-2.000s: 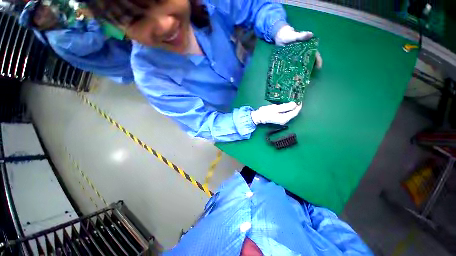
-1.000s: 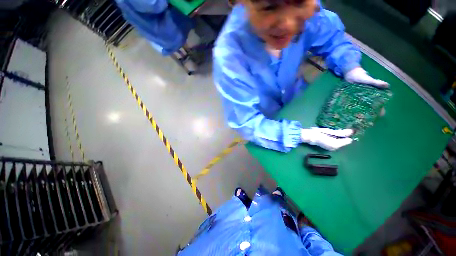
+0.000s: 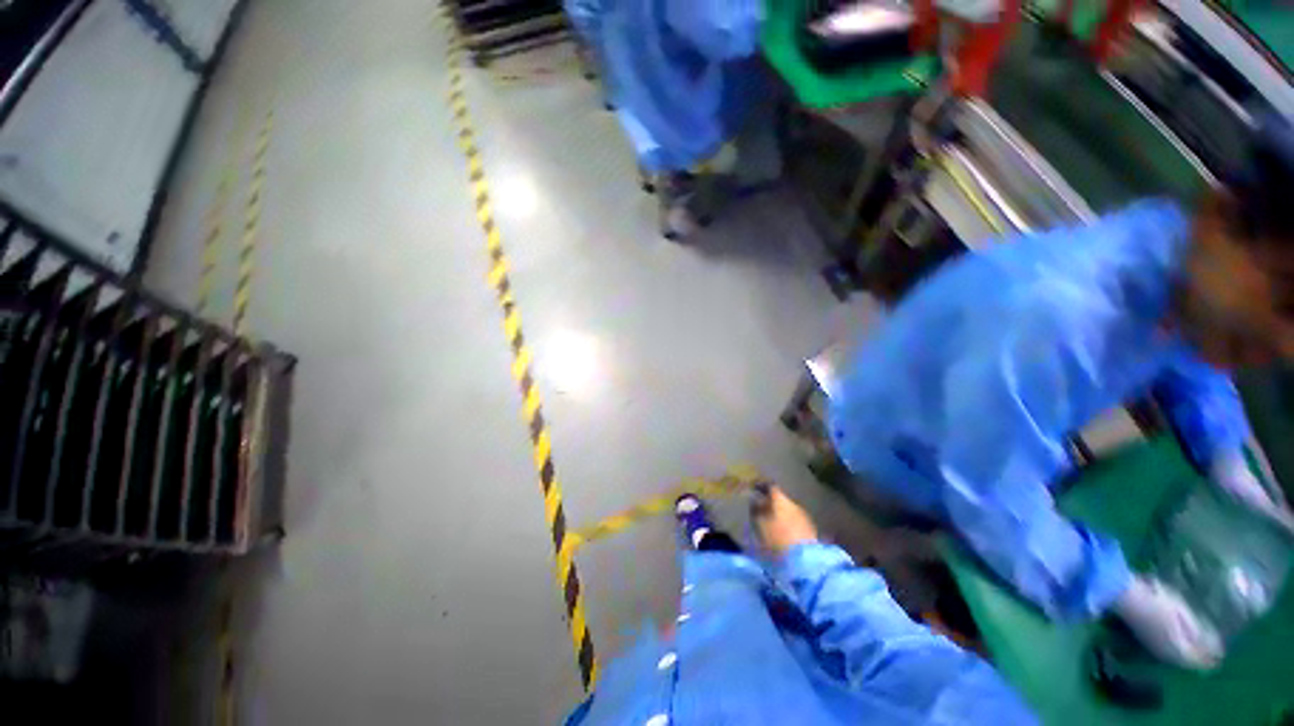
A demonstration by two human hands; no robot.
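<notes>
My right hand (image 3: 783, 522) is small and low in front of my blue smock, at the lower middle. A small dark patch shows at its fingertips; I cannot tell whether this is a finger cover or a held item. My left hand is not in view. Nearest to my right, a blurred green circuit board (image 3: 1218, 546) is in the white-gloved hands (image 3: 1171, 621) of a seated person, over a green-topped bench (image 3: 1029, 645). A dark object (image 3: 1124, 678) lies on that bench near the gloved hand.
A dark rack (image 3: 135, 426) with many slots stands at the left. Yellow-black floor tape (image 3: 514, 341) runs up the grey floor, with a yellow branch to the right. Another person in a blue smock (image 3: 667, 85) is at the top. A metal-framed conveyor or bench stands at the upper right.
My view has turned left, so the seated person and bench have shifted to the right edge. The rack shows higher at the left. My right hand now shows more clearly in front of me.
</notes>
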